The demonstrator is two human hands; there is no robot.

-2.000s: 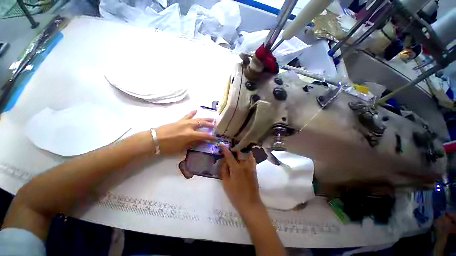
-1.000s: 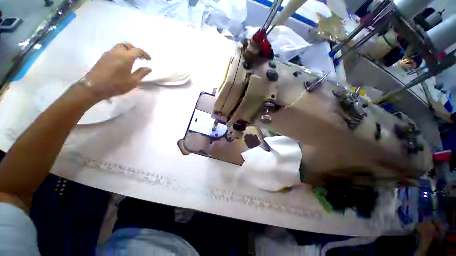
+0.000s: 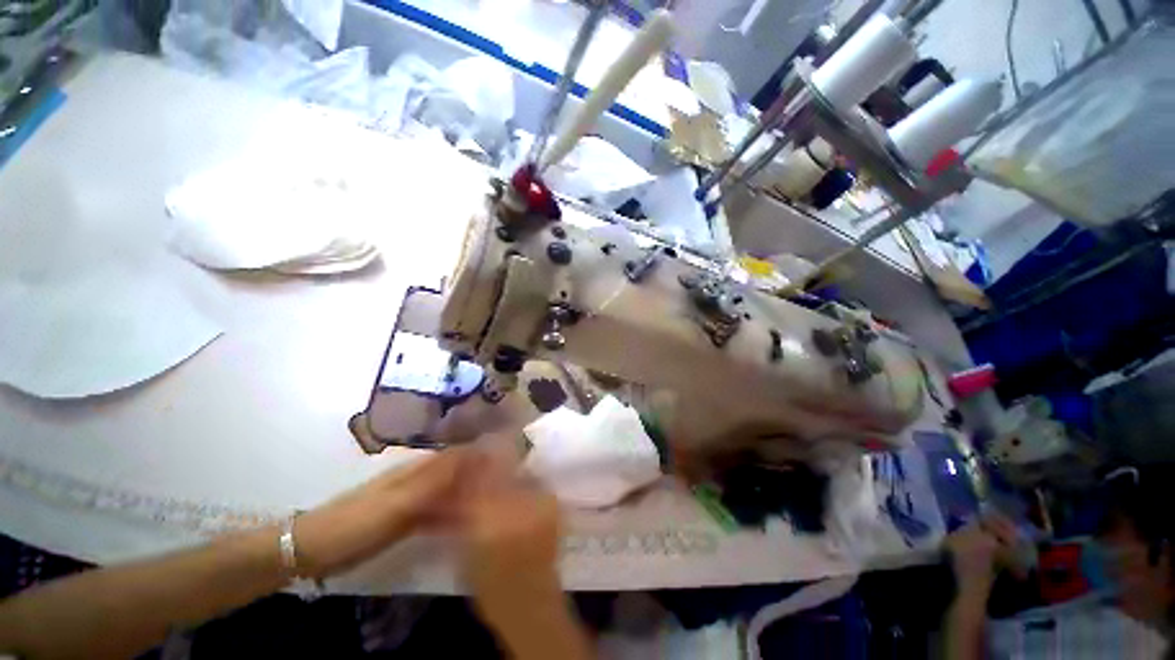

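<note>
My left hand [image 3: 419,496], with a bracelet at the wrist, and my right hand [image 3: 509,535] meet near the table's front edge, below the needle plate [image 3: 419,374]. Both are blurred, and I cannot tell whether they hold anything. The beige sewing machine head [image 3: 644,310] stands to the right of the plate. A white sewn piece [image 3: 593,451] lies bunched against the machine, right of the needle. A fanned pile of white cut pieces [image 3: 271,226] lies left of the machine. Another white pile [image 3: 90,322] lies at the far left.
Green-handled snips [image 3: 715,507] lie by the machine base, partly hidden. Crumpled plastic bags [image 3: 451,90] are behind the table [image 3: 290,426]. White thread cones [image 3: 863,62] stand at the upper right. Another person's arm [image 3: 969,580] shows at the lower right.
My left hand has moved from the white piles to the table's front edge. My right hand has come back into view beside it. The camera view has turned right.
</note>
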